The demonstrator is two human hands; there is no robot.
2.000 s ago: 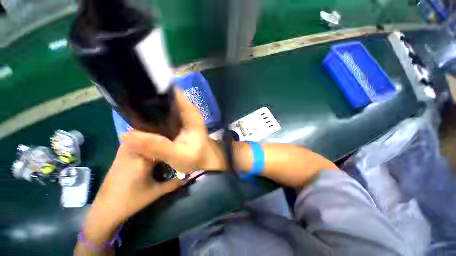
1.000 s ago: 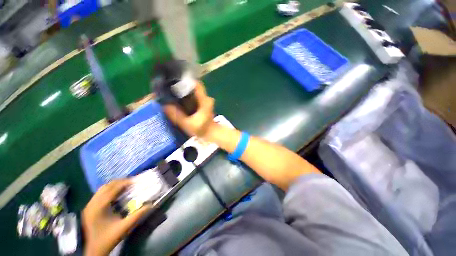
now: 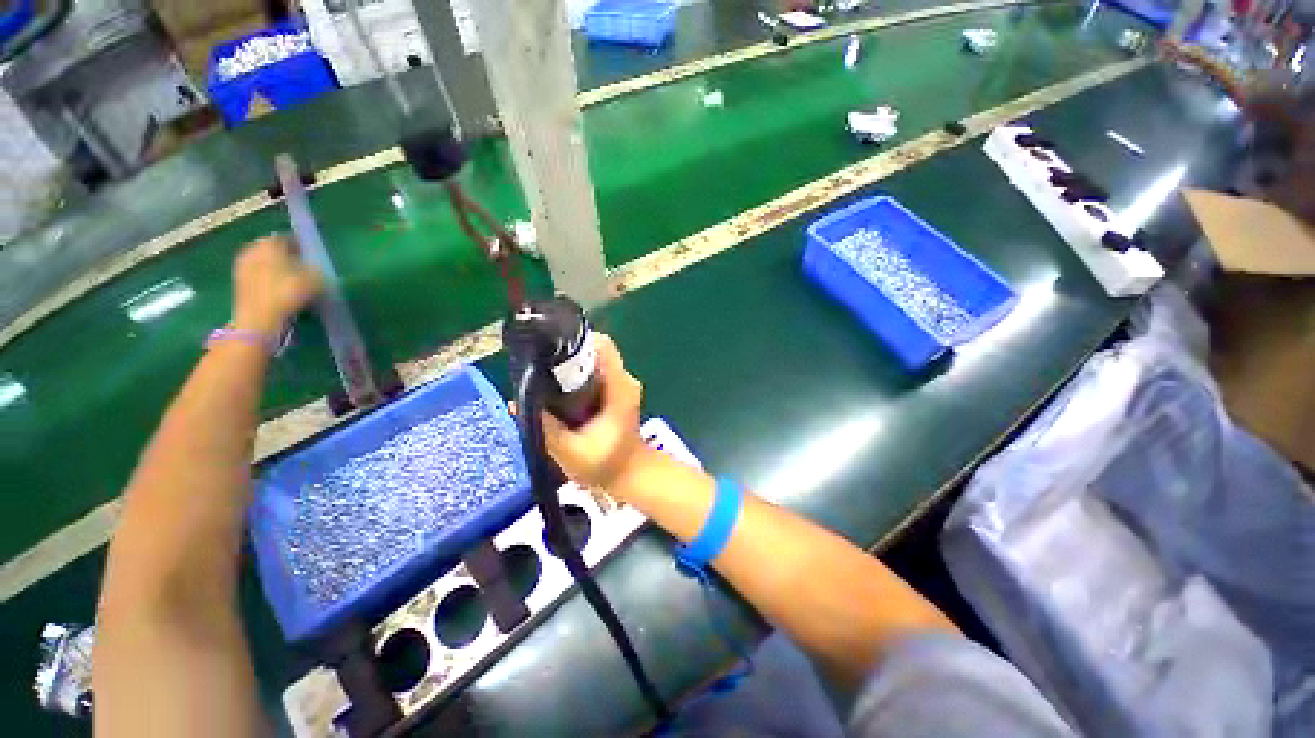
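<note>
My right hand (image 3: 613, 433) grips the black electric screwdriver (image 3: 552, 346) upright over the right part of the white holding fixture (image 3: 433, 634). Its tip is hidden. The fixture shows several round dark holes and black straps. My left hand (image 3: 274, 281) is stretched out over the green belt, by the grey divider bar (image 3: 325, 281); whether it holds anything cannot be told. The blue screw bin (image 3: 397, 498), full of small silver screws, lies behind the fixture.
A second blue bin (image 3: 909, 284) and another white fixture (image 3: 1074, 209) lie to the right. A waiting unit (image 3: 65, 666) shows at the lower left, partly behind my left arm. A white post (image 3: 541, 144) rises behind the screwdriver. Units lie on the belt (image 3: 692, 159).
My left hand has left the white unit at the fixture and reached forward over the belt. That unit no longer shows there. My right hand still holds the screwdriver; the view has shifted.
</note>
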